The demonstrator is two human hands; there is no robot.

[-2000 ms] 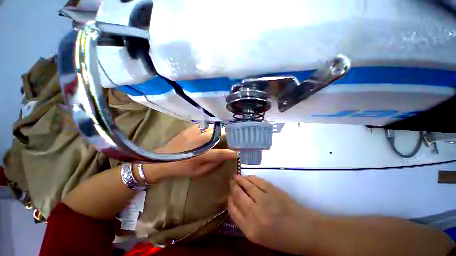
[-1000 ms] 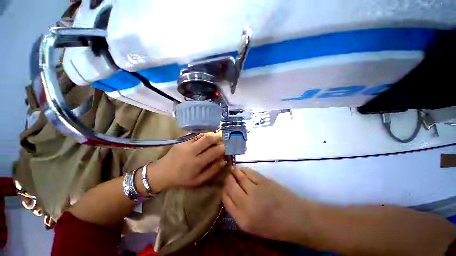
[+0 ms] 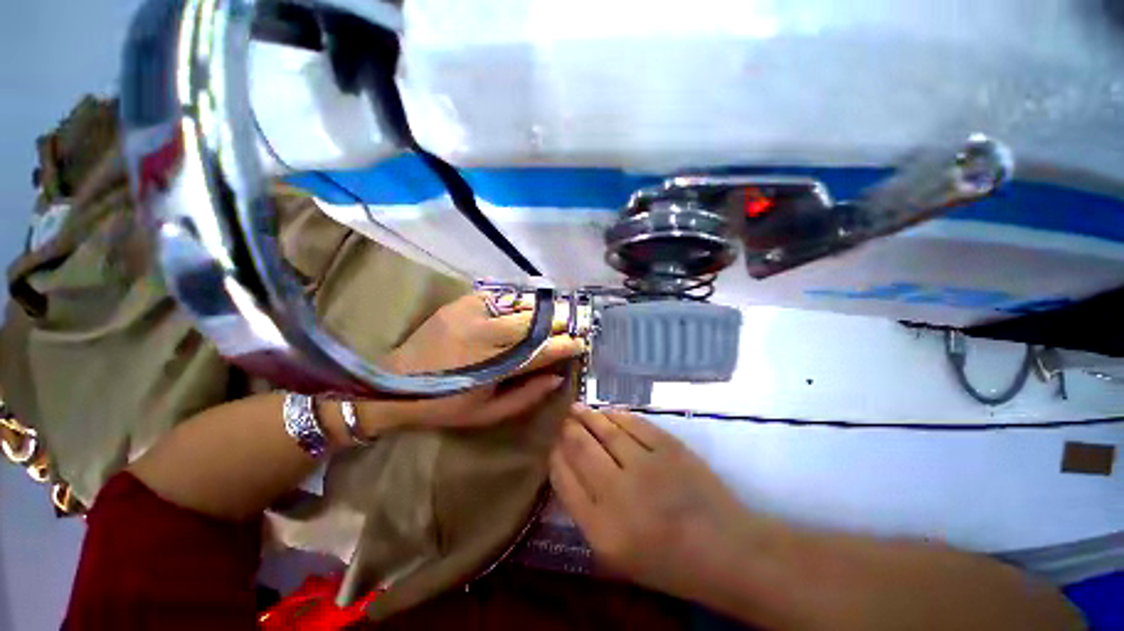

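Note:
The tan-brown garment [image 3: 431, 493] lies on the left of the table, its right edge at the needle area of the white sewing machine [image 3: 740, 86]. My left hand [image 3: 481, 351] lies flat on the garment beside the presser foot, partly hidden behind the shiny curved guard [image 3: 234, 271]. My right hand [image 3: 641, 493] has its fingertips pinched at the garment's edge, just below the grey attachment [image 3: 623, 392]. The dark zipper [image 3: 524, 533] runs along the garment's lower right edge. The needle tip and the exact pinch are hidden or blurred.
The grey ribbed tension dial [image 3: 672, 341] hangs over the sewing area. A grey cable [image 3: 986, 382] curves below the arm at the right. A brown patch [image 3: 1088, 459] is on the table at the far right. A marked tape measure [image 3: 555, 551] shows at the table's front edge.
The view has shifted closer to the machine head. My left hand has gone from bent fingers to lying flatter on the cloth by the foot. My right hand stays at the edge.

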